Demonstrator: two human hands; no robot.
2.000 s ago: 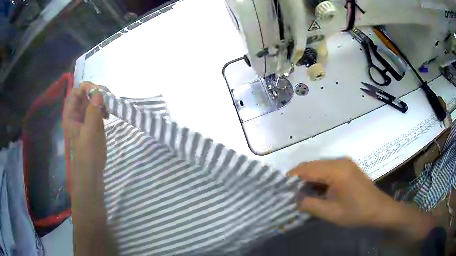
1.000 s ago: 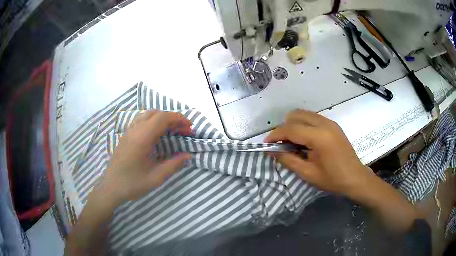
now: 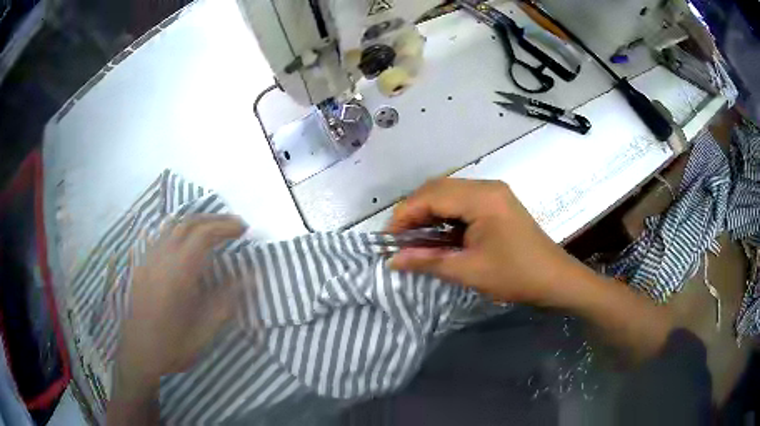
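Observation:
The striped fabric piece (image 3: pixel 333 341) lies bunched over the table's front edge and my dark-clothed lap. My left hand (image 3: pixel 187 291) is blurred and lies over the fabric's left part; its fingertips are too blurred to tell if they pinch the cloth. My right hand (image 3: pixel 483 241) is closed around the tweezers (image 3: pixel 425 236), whose silver prongs point left and touch the fabric's upper folded edge. The right fingertips are also at this edge.
The sewing machine head (image 3: pixel 308 50) stands at the back, with the needle plate (image 3: pixel 346 129) beneath. Shears (image 3: pixel 525 62), thread snips (image 3: pixel 546 112) and a black-handled screwdriver (image 3: pixel 642 108) lie right of it. Striped pieces (image 3: pixel 675 225) hang at right. A red-edged frame (image 3: pixel 52 291) stands left.
The fabric edge, earlier stretched between both hands, is now bunched and lower. My left hand came in from the far left, then moved left slightly. The tweezers now show at the edge. The view has shifted right.

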